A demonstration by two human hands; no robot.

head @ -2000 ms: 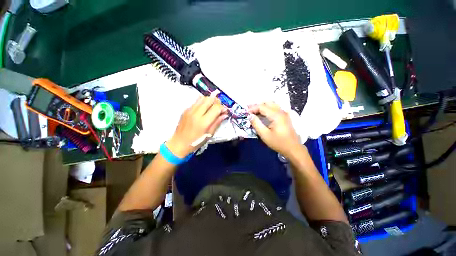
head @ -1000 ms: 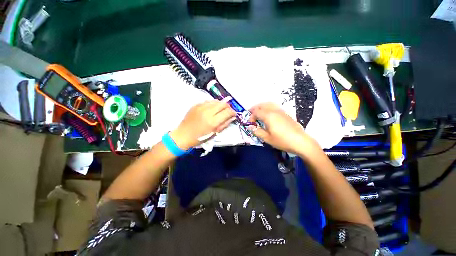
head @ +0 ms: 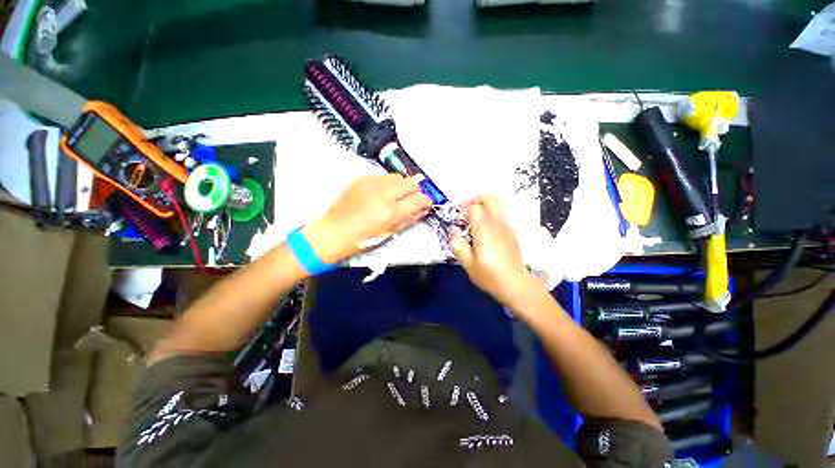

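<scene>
A hot-air brush (head: pixel 348 102) lies diagonally on a white work cloth (head: pixel 467 119), its bristled barrel at the upper left and its opened handle towards me. My left hand (head: pixel 380 215) is on the opened handle, fingers closed at its left side near a blue part. My right hand (head: pixel 487 245) pinches the internal wires (head: pixel 449 216) at the handle's lower end. The fingertips hide part of the wires. The hands are close together but apart.
At left are a multimeter (head: pixel 124 163) and a solder wire reel (head: pixel 208 188). Dark small parts (head: pixel 557 178) lie piled on the cloth. At right are a black tube (head: pixel 673 164), a yellow-handled tool (head: pixel 717 265) and a yellow piece (head: pixel 636 199). A blue bin (head: pixel 575 320) of brushes sits below.
The view has shifted slightly. My right hand has turned, with its fingers pointing more upward at the wires. My left hand stays on the handle.
</scene>
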